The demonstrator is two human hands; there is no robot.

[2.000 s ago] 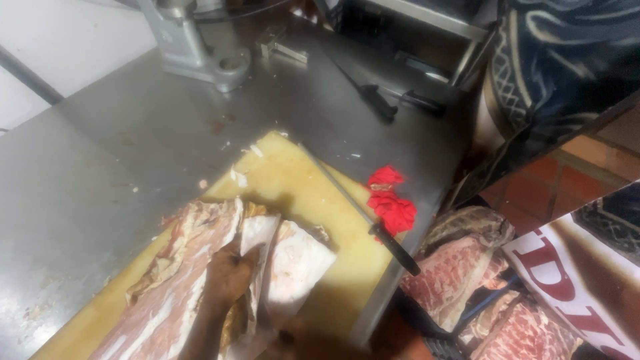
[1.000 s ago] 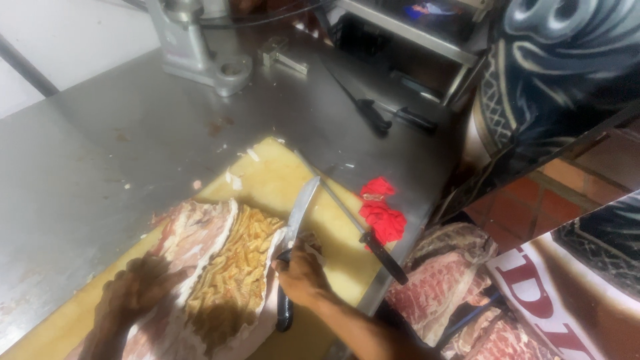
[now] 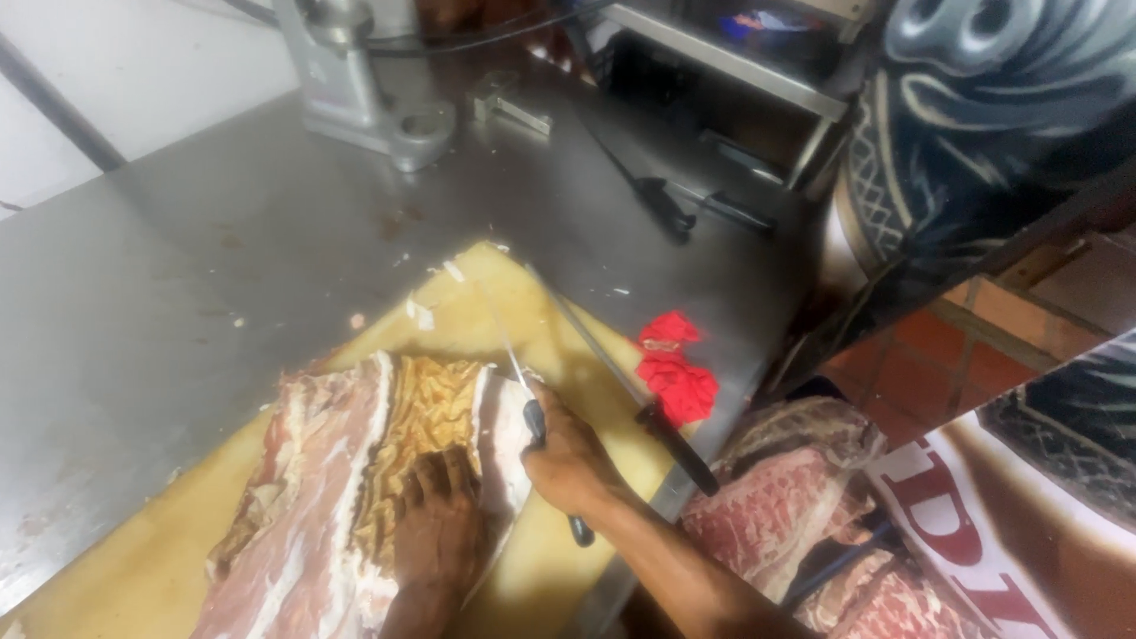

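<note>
A large slab of raw meat (image 3: 311, 497) with white fat edges and a wrinkled yellowish-brown strip (image 3: 426, 404) along it lies on a yellow cutting board (image 3: 204, 524). My left hand (image 3: 439, 515) rests on that strip with its fingers spread a little and holds nothing that I can see. In my right hand (image 3: 564, 453), at the slab's right edge, is a knife with a black handle (image 3: 534, 422); its thin blade points up and away over the board. Right of this hand, a sharpening steel (image 3: 599, 342) with a black handle lies across the board's edge.
Crumpled red cloth or plastic (image 3: 679, 386) lies beside the steel. Black-handled knives (image 3: 661, 209) and a small metal part (image 3: 512, 114) are farther back on the steel table (image 3: 240, 231), near a metal machine (image 3: 364, 115). Marbled meat (image 3: 772, 506) sits low at the right.
My left hand has moved right from the slab's left part onto the brownish strip. The knife, upright over the board's right part a second ago, is now at the slab's right edge.
</note>
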